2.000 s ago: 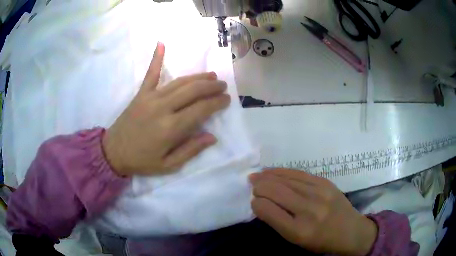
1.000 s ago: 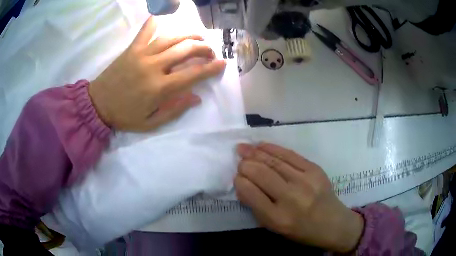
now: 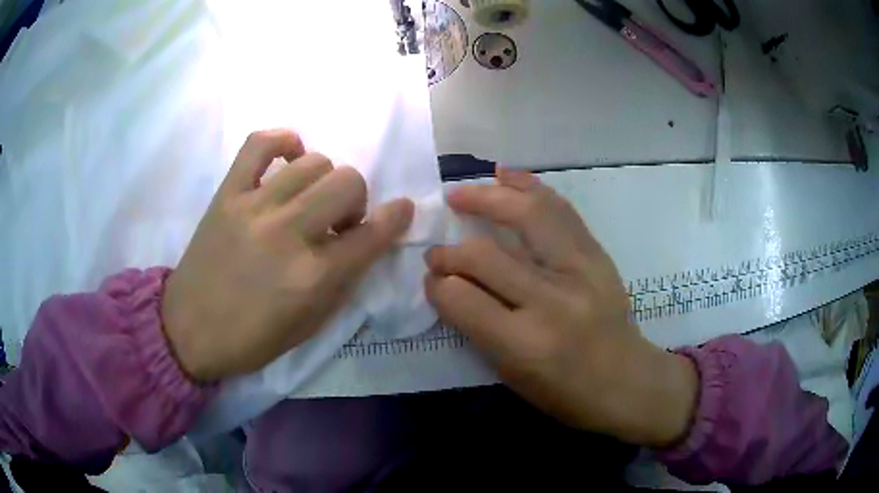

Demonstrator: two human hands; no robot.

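The white fabric piece (image 3: 332, 106) lies under the presser foot (image 3: 405, 27) at the top and runs down over the table's front edge at the left. Its right edge passes beside the dark chipped patch. My left hand (image 3: 279, 250) is on the cloth with curled fingers, its thumb near a fold by the right edge; it seems to grip the cloth. My right hand (image 3: 549, 298) is at the cloth's right edge, its fingertips at the fold and apart. Whether it pinches the cloth is unclear. The lamp glare washes out the upper cloth.
Pink-handled snips (image 3: 665, 58) and black scissors (image 3: 702, 12) lie at the upper right. A thin white strip (image 3: 713, 173) lies below them. A cream ribbed knob (image 3: 499, 10) is by the needle. A printed ruler scale (image 3: 752, 281) runs along the front edge. White fabric hangs at both sides.
My left hand has moved down the cloth, away from the presser foot, and its fingers have curled. My right hand has moved slightly up and left. The camera view has shifted, so the machine head shows less.
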